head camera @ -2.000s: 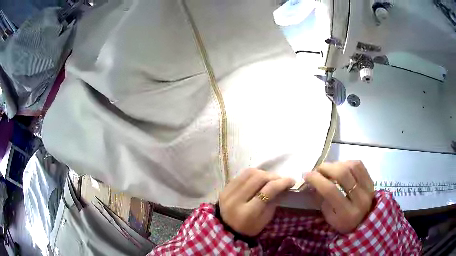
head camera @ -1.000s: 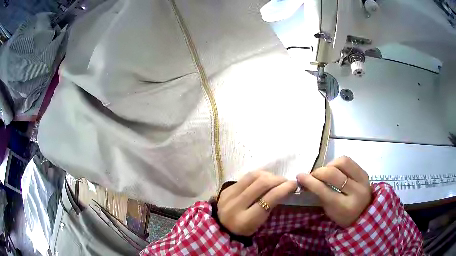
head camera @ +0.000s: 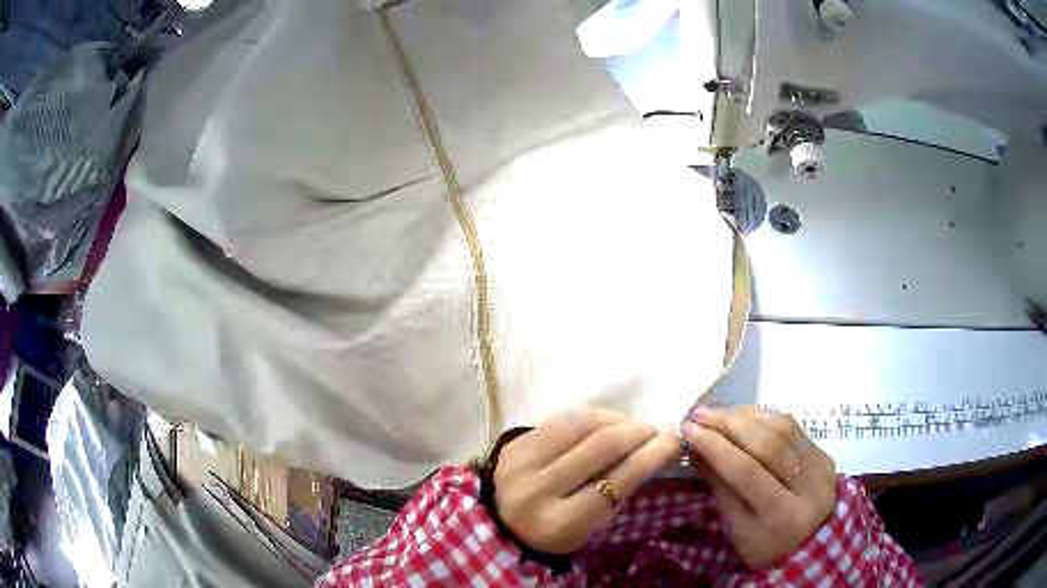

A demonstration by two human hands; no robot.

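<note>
A large beige trouser panel (head camera: 344, 264) covers the left and middle of the table, with a golden-tan topstitched seam (head camera: 477, 276) running down it. Its right edge (head camera: 739, 293) curves from under the presser foot (head camera: 723, 172) towards me, showing a darker tan strip. My left hand (head camera: 580, 477) pinches the panel's near edge between thumb and fingers. My right hand (head camera: 758, 471) pinches the same edge just to the right, fingertips nearly touching the left ones. The cloth at the pinch is mostly hidden by my fingers, and the lit part of the panel is washed out.
The white sewing machine (head camera: 907, 69) stands at the upper right, with a tension dial (head camera: 807, 157) on it. A printed ruler strip (head camera: 918, 417) runs along the table front. A translucent white guard (head camera: 629, 25) is left of the needle. Cloth heaps (head camera: 57, 149) and cut panels (head camera: 184, 517) lie at left.
The view has shifted, so the machine and panel appear further left. Both hands still pinch the edge at the table front. The panel's right edge now bows outward more near my right hand.
</note>
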